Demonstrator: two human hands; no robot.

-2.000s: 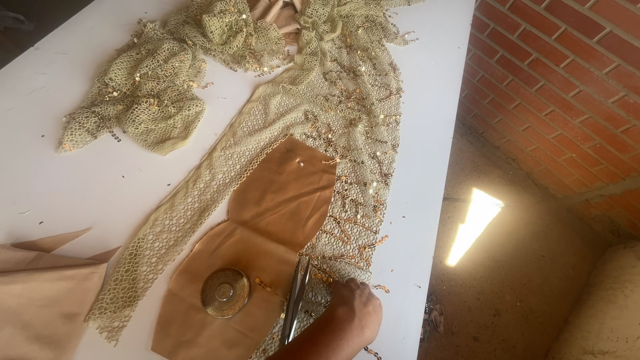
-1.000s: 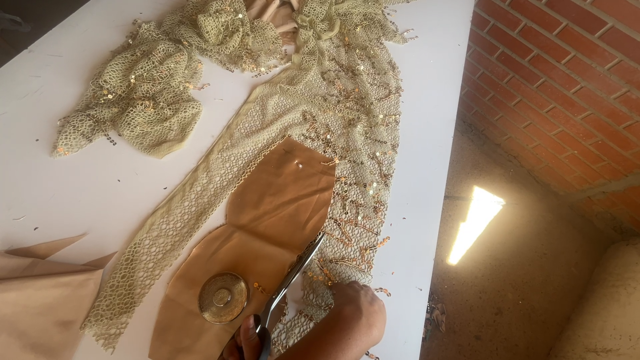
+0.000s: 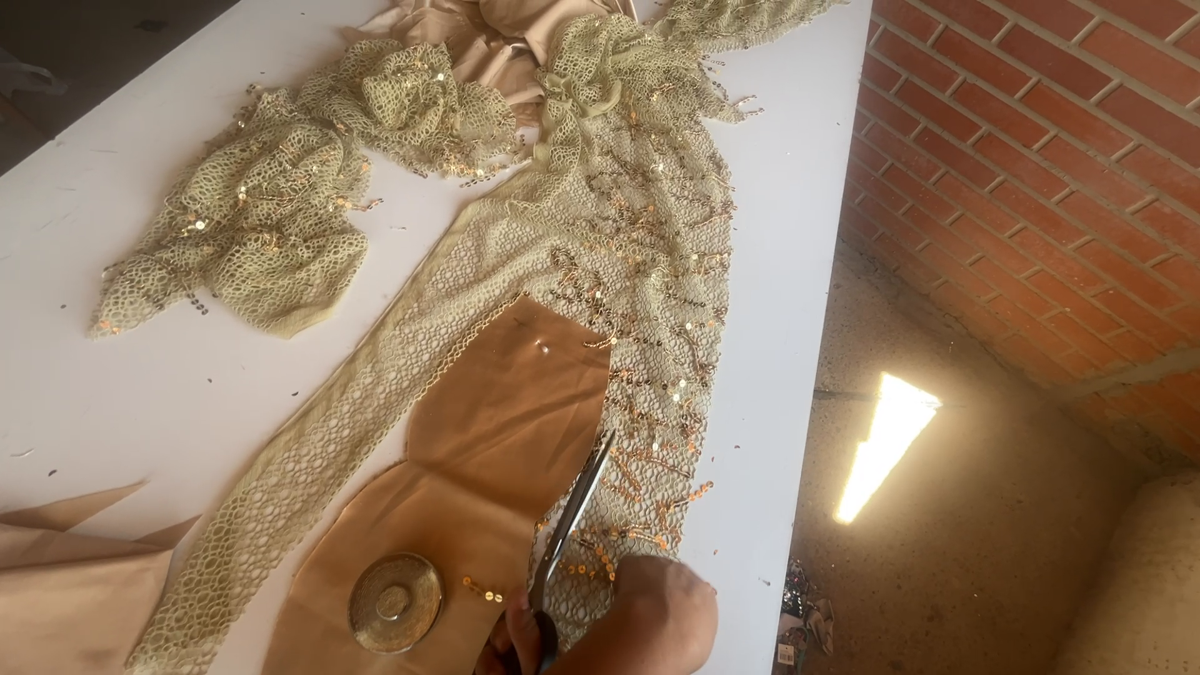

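Note:
Olive-gold sequined net fabric (image 3: 656, 281) lies over the white table, with a brown satin fabric piece (image 3: 506, 412) on top. A round metal weight (image 3: 395, 603) rests on the satin's lower part. My right hand (image 3: 511, 637), partly hidden by my left forearm, grips metal scissors (image 3: 572, 516) by the handles at the bottom edge. Their blades point up along the satin's right edge, over the net, looking nearly closed. My left hand (image 3: 666, 605) is curled on the net just right of the scissors; its fingertips are hidden. A short sequin strand (image 3: 483, 589) lies on the satin.
Bunched net fabric (image 3: 253, 206) and light brown satin (image 3: 497, 47) lie toward the far side. Beige fabric (image 3: 75, 581) is at the lower left. Beyond the table's right edge are a brick wall (image 3: 1059, 169), a sunlit floor patch (image 3: 886, 450) and items on the floor (image 3: 804, 614).
The scissors have moved upward along the right edge of the brown satin. My right hand, not visible two seconds ago, shows at the handles. My left hand has stayed nearly in place.

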